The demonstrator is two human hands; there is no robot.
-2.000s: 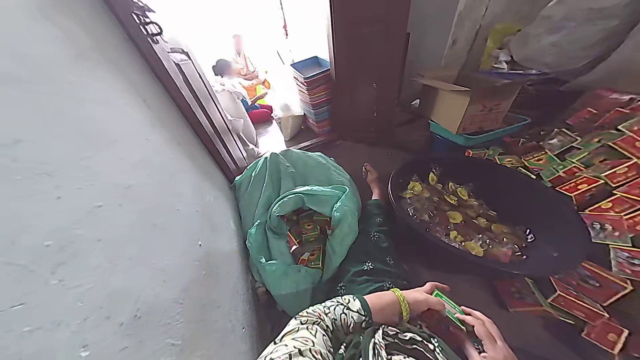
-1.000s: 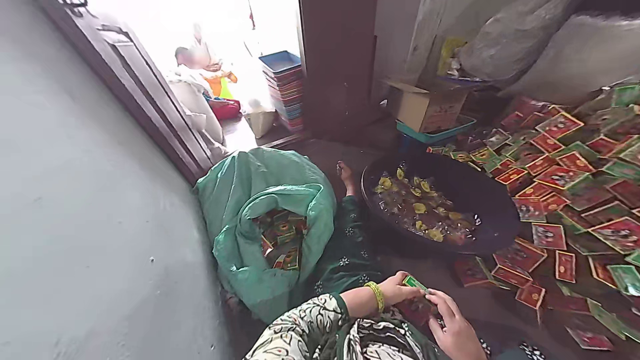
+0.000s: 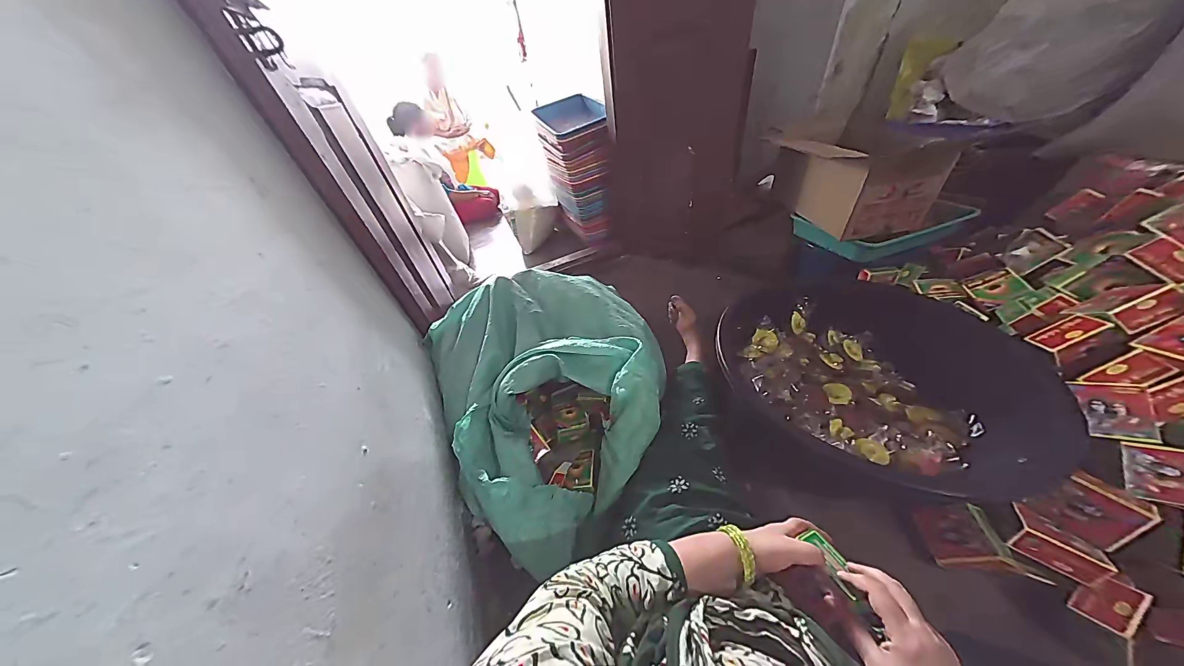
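Observation:
My left hand (image 3: 784,548), with a yellow-green bangle at the wrist, holds one end of a small green and red printed box (image 3: 823,549) at the bottom of the view. The fingers of my right hand (image 3: 893,615) are on its other end, and the lower part of the box is hidden by them. A green woven sack (image 3: 499,370) stands to the left of my legs, its mouth rolled down around small printed boxes (image 3: 569,425). To the right, a wide dark basin (image 3: 1008,407) holds small clear packets with yellow pieces (image 3: 837,394).
Flat red and green printed cartons (image 3: 1110,324) cover the floor at the right. Behind the basin, a cardboard box (image 3: 856,190) rests in a teal tray (image 3: 888,242). Stacked trays (image 3: 575,166) and two people are beyond the doorway. A wall (image 3: 231,370) runs along the left.
Both hands stay on the small box in my lap, with slight shifts of the fingers. The view has swung somewhat between frames.

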